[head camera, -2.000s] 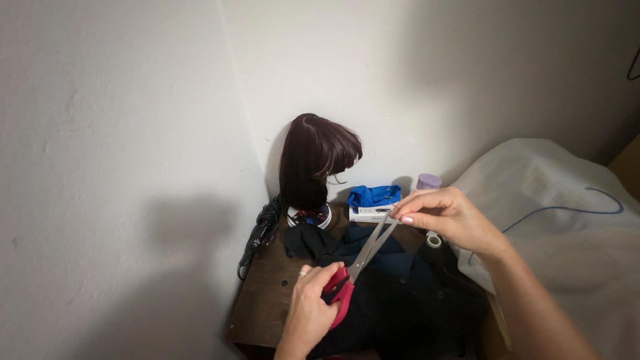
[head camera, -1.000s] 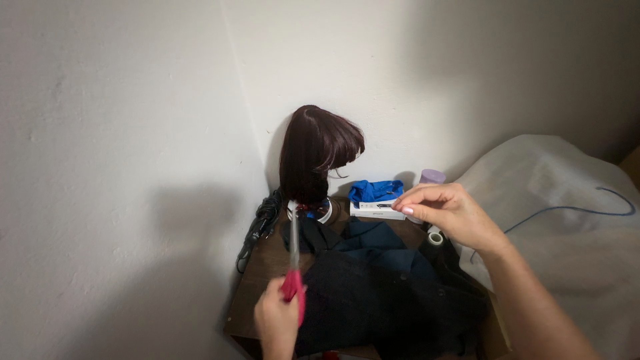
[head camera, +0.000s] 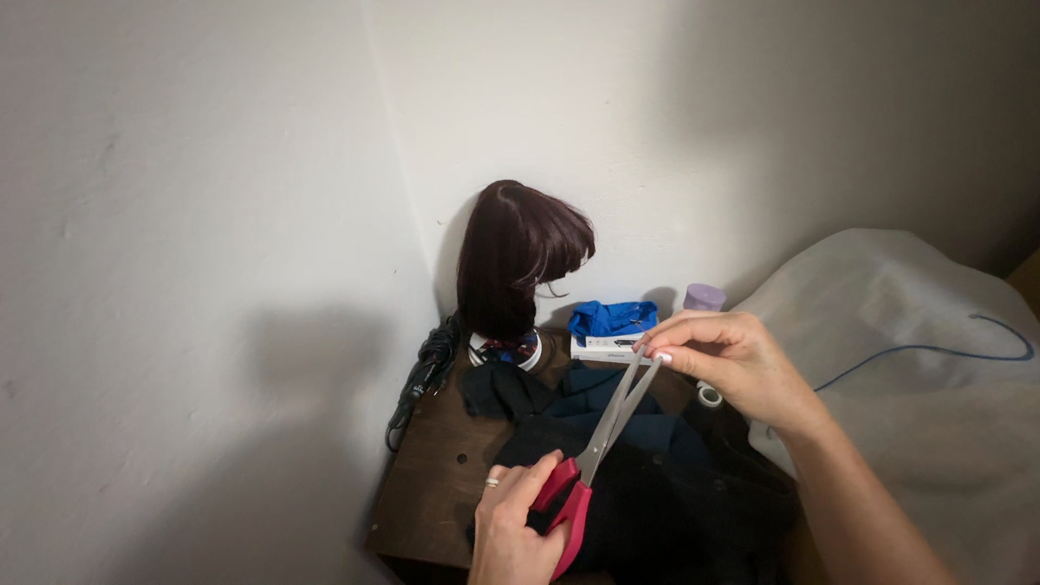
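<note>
My left hand (head camera: 516, 520) holds a pair of scissors (head camera: 597, 443) by the red handles, its blades slightly apart and pointing up to the right. At the blade tips, the thumb and forefinger of my right hand (head camera: 723, 357) are pinched together; whether they grip something thin or touch the blades cannot be told. Behind the scissors a dark brown bobbed wig (head camera: 520, 252) stands upright on a support whose base is a round white-rimmed container (head camera: 520, 353). Dark clothes (head camera: 666, 487) lie below both hands.
A wooden cabinet top (head camera: 431, 471) carries a white box (head camera: 601, 349) with blue cloth (head camera: 609, 318) on it, a purple-lidded container (head camera: 704, 297) and a small white roll (head camera: 708, 396). A black cord (head camera: 426, 366) hangs at the left edge. White sheeting (head camera: 918, 422) with a blue cord (head camera: 918, 348) is at right.
The scissors, near the wig's base one second ago, are now at my right fingertips. My left hand has moved right with them; my right hand has stayed about where it was.
</note>
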